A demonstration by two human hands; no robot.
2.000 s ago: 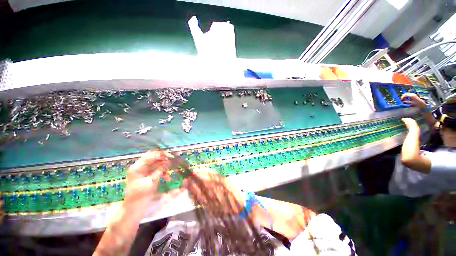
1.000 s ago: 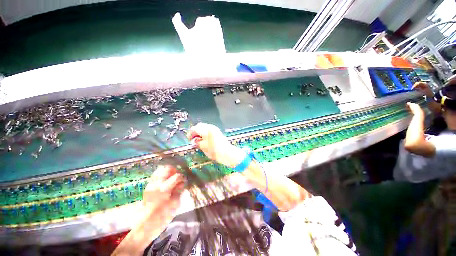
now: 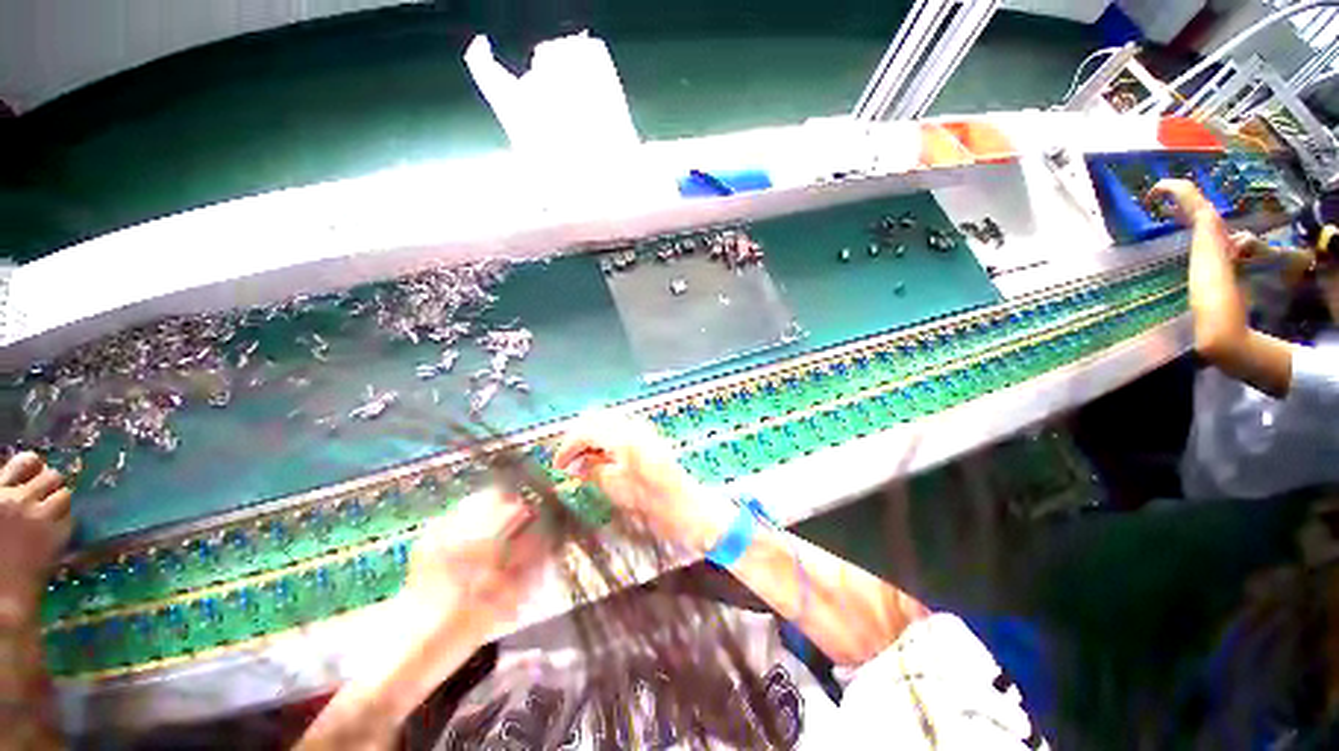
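Two long rows of green circuit boards (image 3: 265, 575) with small blue parts run across the bench in front of me. My left hand (image 3: 477, 555) is over the board rows, fingers bent; strands of hair blur across it. My right hand (image 3: 624, 473), with a blue wrist strap (image 3: 739, 534), is just right of it over the boards, its fingertips close together. Whether either hand holds a component cannot be told. Silvery leaded components (image 3: 429, 301) lie in loose heaps on the green mat (image 3: 543, 316).
A clear sheet (image 3: 690, 326) with dark pieces lies on the mat. Another person's hand (image 3: 33, 506) is at the left edge. A coworker's arm (image 3: 1222, 294) reaches to blue bins (image 3: 1123, 206) at the right. A blue item (image 3: 723, 184) and orange patches (image 3: 969, 143) are on the ledge.
My right hand has come down from the mat's edge to the boards. Another person's hand has appeared at the left edge. The coworker's arm at the right has moved up to the bins.
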